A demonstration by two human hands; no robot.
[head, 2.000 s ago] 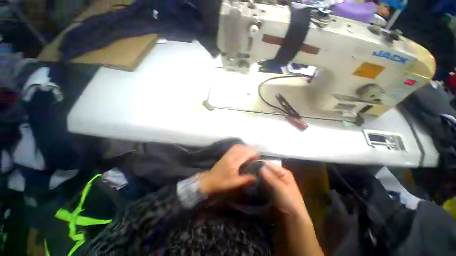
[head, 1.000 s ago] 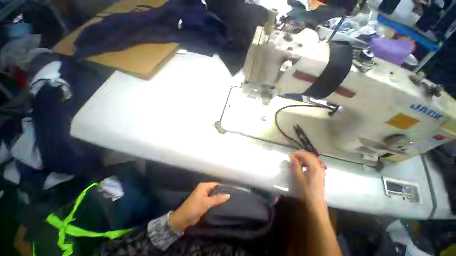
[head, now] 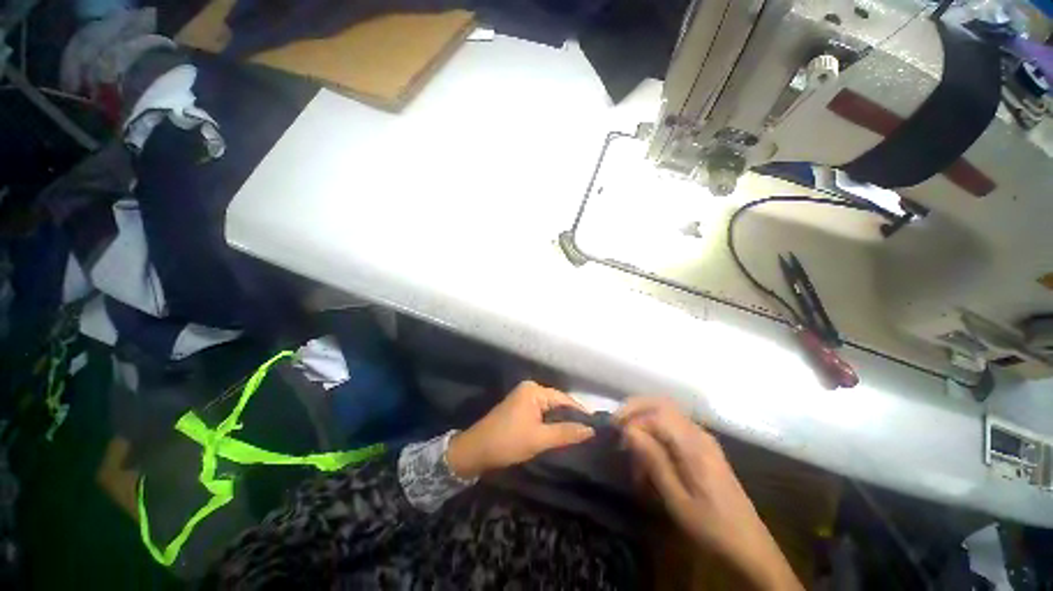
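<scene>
Dark grey cloth lies bunched over my lap at the table's front edge. My left hand pinches a folded edge of it between thumb and fingers. My right hand meets the same edge just beside it, fingertips closed on it and slightly blurred. No tool is visible in either hand. The black thread snips and a dark-red handle lie together on the machine bed's front edge, to the right.
The cream sewing machine stands at the upper right with a black band over its arm. A black cord loops on the bed. A brown board lies behind. Neon green strips hang at lower left. A control panel is at the right edge.
My right hand has left the table edge near the snips and come back to the cloth beside my left hand. The view has moved closer, shifting the machine right.
</scene>
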